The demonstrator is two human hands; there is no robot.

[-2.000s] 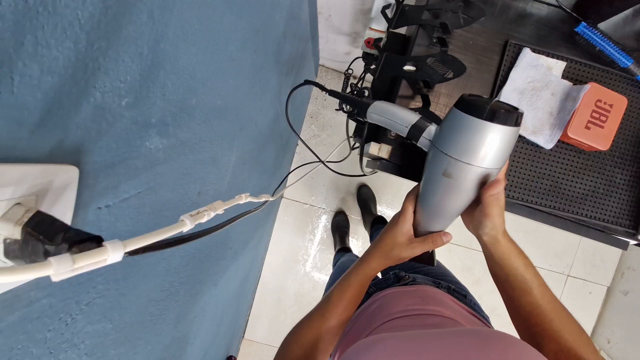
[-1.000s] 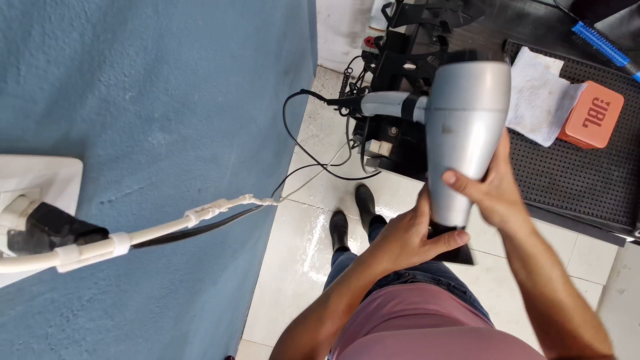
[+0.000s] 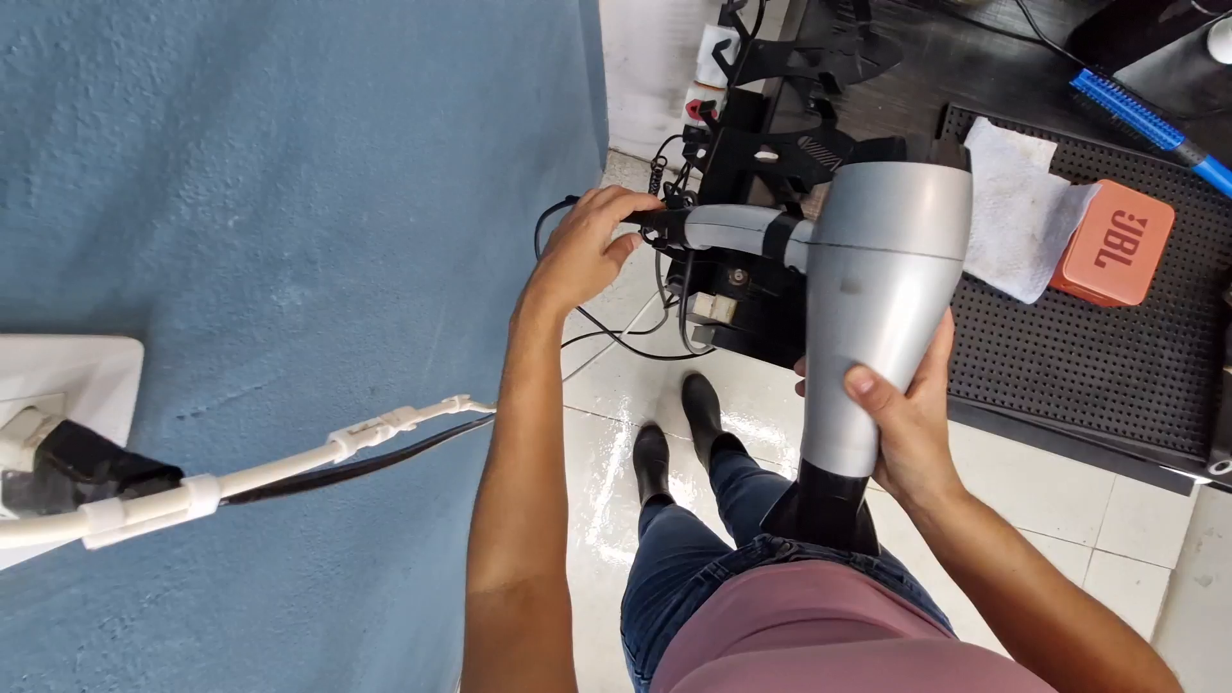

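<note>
A silver hair dryer [image 3: 881, 279] with a black nozzle [image 3: 823, 510] is gripped around its barrel by my right hand [image 3: 910, 414], the thumb on top and fingertips showing at the far side. Its grey handle [image 3: 736, 229] points left, toward the black cord. My left hand [image 3: 592, 245] is at the cord near the handle's end, fingers stretched over it and the thumb apart; whether it grips the cord cannot be told. The nozzle points down toward my waist.
Black metal holders [image 3: 799, 144] and tangled cords [image 3: 616, 342] are beside the handle. An orange JBL speaker [image 3: 1116, 245] and a white cloth [image 3: 1020, 212] lie on a perforated black mat [image 3: 1088, 356], near a blue brush [image 3: 1126, 108]. A blue wall [image 3: 318, 212] carries cables at left.
My left hand has let go of the dryer's barrel end and moved up and left to the cord by the handle. My right hand still holds the barrel; the black nozzle now shows more fully.
</note>
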